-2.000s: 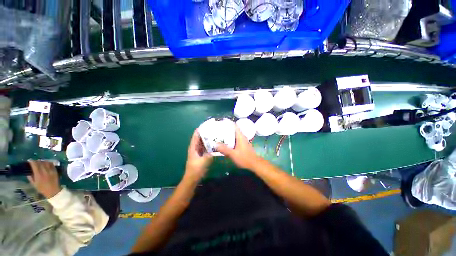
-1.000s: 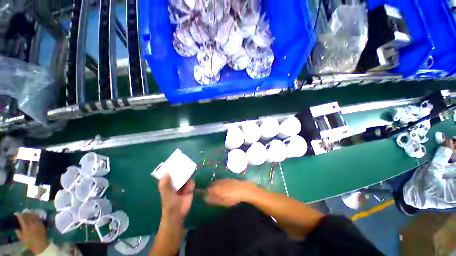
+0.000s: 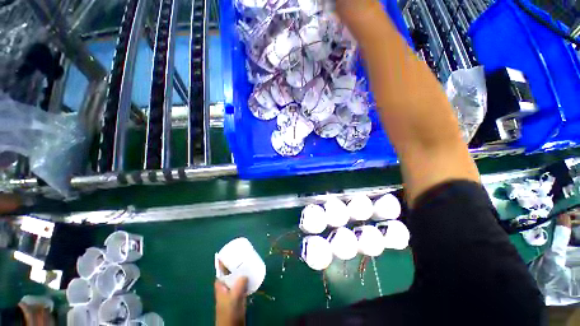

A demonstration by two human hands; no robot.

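My left hand (image 3: pixel 230 294) holds a white cup-shaped housing (image 3: pixel 245 264) over the green bench, left of the middle. The fingers grip its lower left side, and wires trail at its right. My right arm reaches up over the blue bin (image 3: pixel 318 167). My right hand (image 3: pixel 357 7) is at the top edge of the picture, over the pile of white inner parts (image 3: pixel 305 70) with dark wires. Its fingers are cut off, so I cannot tell what they hold.
White housings (image 3: pixel 105 280) cluster at left, some showing open ends. Closed white bodies (image 3: pixel 343 242) stand in two rows at right, wires below. Fixtures (image 3: pixel 35 245) sit at far left and upper right. A roller rack (image 3: pixel 159 95) and plastic bag (image 3: pixel 38 140) are at upper left. Another person's hand (image 3: pixel 37 311) shows at lower left.
My right hand has moved from beside the housing up to the blue bin. My left hand still holds the housing, now turned and slightly further right. The view has shifted up towards the bin.
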